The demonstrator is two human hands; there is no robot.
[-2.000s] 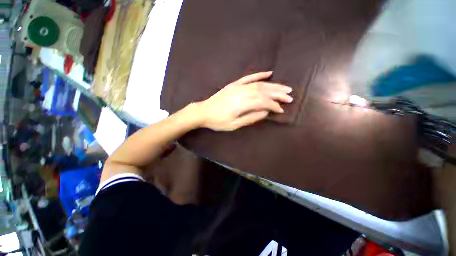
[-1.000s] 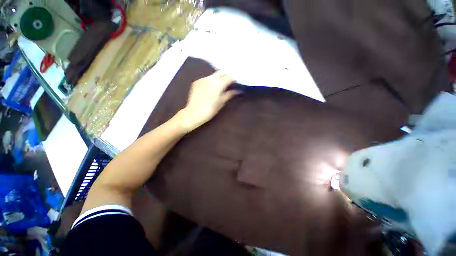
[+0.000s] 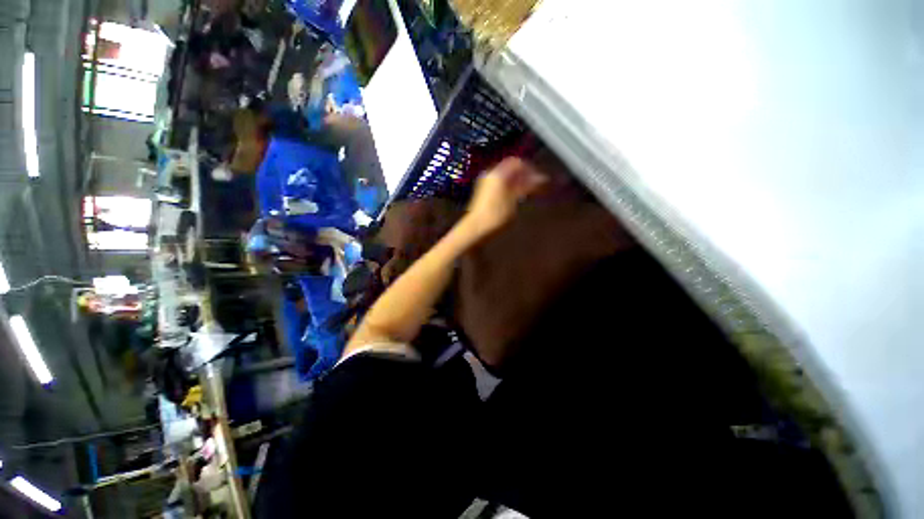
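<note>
My left hand [image 3: 502, 196] is blurred, small and low beside the white table, with its fingers curled. Dark brown cloth [image 3: 517, 279] hangs below the table edge, over or beside my lap. My hand is at its upper part; whether the fingers grip it I cannot tell. The white table top [image 3: 740, 122] fills the upper right, with a worn edge. My right hand is out of the picture.
A dark slatted basket [image 3: 471, 122] stands by my left hand, beside a white board [image 3: 400, 106]. A blue bag or cloth [image 3: 301, 188] with white marks lies further left. Workshop benches and ceiling lights [image 3: 30, 112] show at the far left.
The view has swung left and down, so the sewing machine and the panel on the table have left the picture. My left hand has moved from the table panel down below the table edge.
</note>
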